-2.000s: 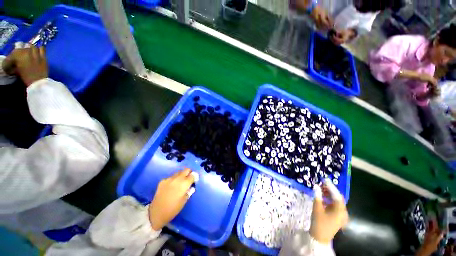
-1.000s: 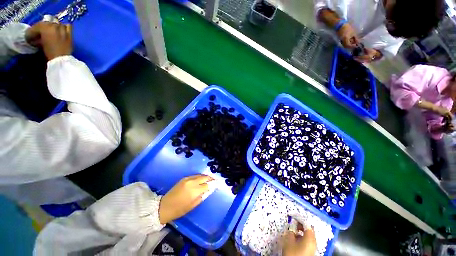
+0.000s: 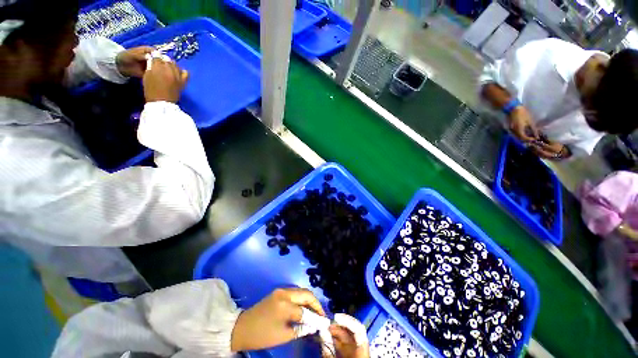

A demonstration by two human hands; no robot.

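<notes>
My left hand [image 3: 280, 318], in white finger cots, is over the lower part of the left blue tray [image 3: 231, 253]. My right hand [image 3: 348, 337] meets it fingertip to fingertip, cut off by the bottom edge. Any small part between the fingers is too small to tell. Black housings [image 3: 331, 241] lie heaped in the left tray. Assembled black pieces with white rings [image 3: 451, 283] fill the right tray, which overlaps the tray of white ring inserts [image 3: 395, 342], mostly hidden at the bottom.
A coated person [image 3: 77, 175] works close on my left at another blue tray [image 3: 217, 70]. Metal posts [image 3: 275, 70] stand by the green conveyor belt [image 3: 350, 133]. Another coated person [image 3: 546, 91] works across the belt. Loose black pieces [image 3: 253, 189] lie on the dark worktop.
The view has shifted, so the trays sit lower in the picture. My right hand has left the white inserts and come to my left hand. My left hand's fingertips now meet it.
</notes>
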